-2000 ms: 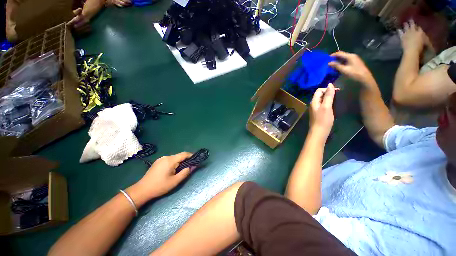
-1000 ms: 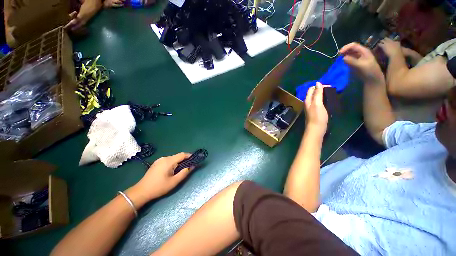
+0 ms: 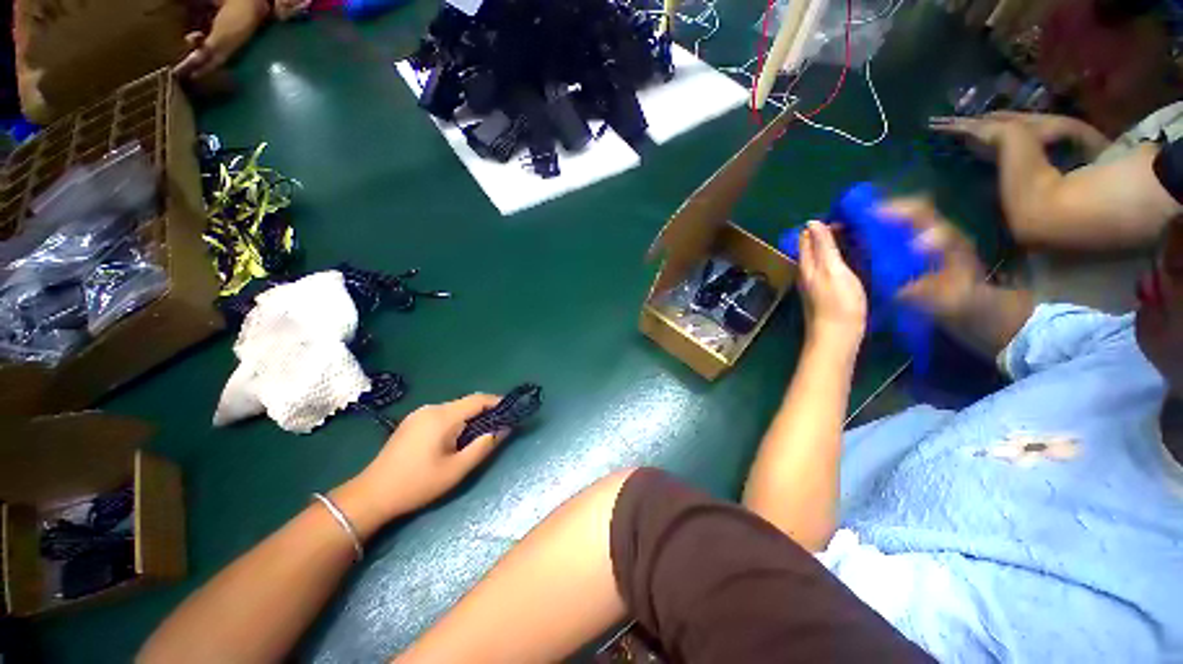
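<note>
My left hand rests on the green table with its fingers closed around a coiled black cable; the coil sticks out past the fingertips. A bracelet is on my left wrist. My right hand is out of the picture; only the brown sleeve and bare forearm show, cut off by the bottom edge. An open small cardboard box at the lower left holds black cable and a black block. A crumpled white cloth lies beyond my left hand, with loose black cables beside it.
A partitioned carton with bagged parts stands left, beside yellow-tipped cables. Black adapters heap on white sheets. Another open box holds black parts. A neighbour at right holds a blue cloth.
My left hand stays in place on the coiled cable. The neighbour's hands have moved with the blue cloth, which is now bunched at their raised hand. Another person's hand at the upper right has shifted.
</note>
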